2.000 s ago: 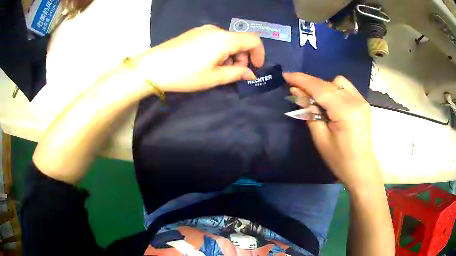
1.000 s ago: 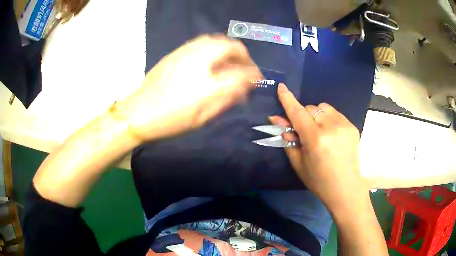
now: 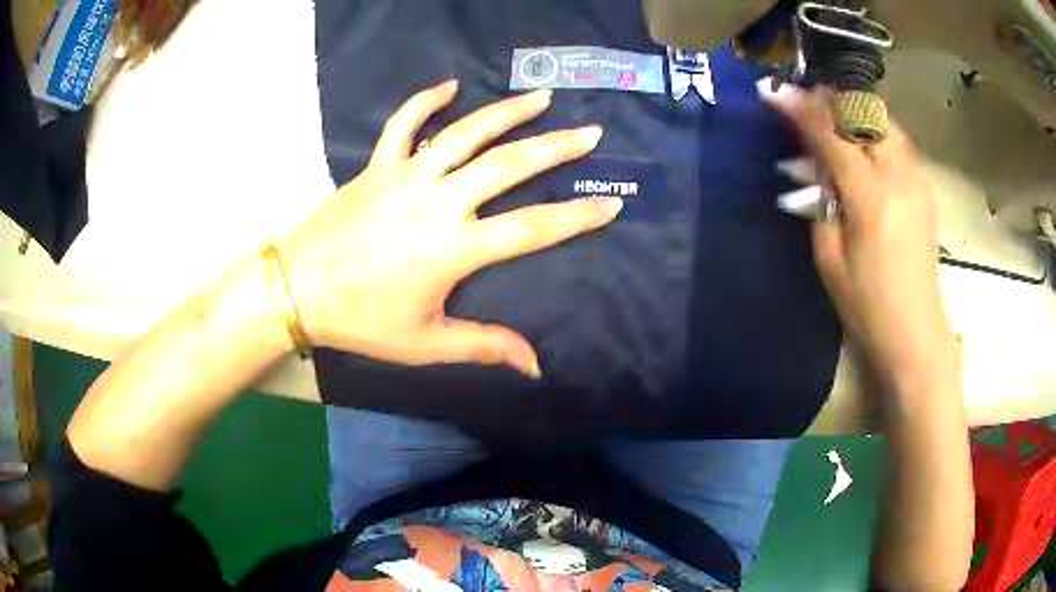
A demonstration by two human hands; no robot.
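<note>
The dark navy jacket front panel lies on the machine table, reaching its front edge. My left hand lies flat on the panel's lining with fingers spread, beside and partly over the brand label with white "HECHTER" lettering. The pale grey second label lies above it. The presser foot is at the top, against the cloth. My right hand is at the panel's right edge under the tension knob, slightly blurred, and holds the silver thread snips, blades pointing left.
The cream sewing machine head fills the top right, with a brass-coloured knurled knob low at its front. A blue and white box and dark cloth are at the far left. A red stool stands lower right on the green floor.
My left hand has come down flat on the lining with fingers spread. My right hand, with the snips, has moved from the brand label up and right to the panel's right edge.
</note>
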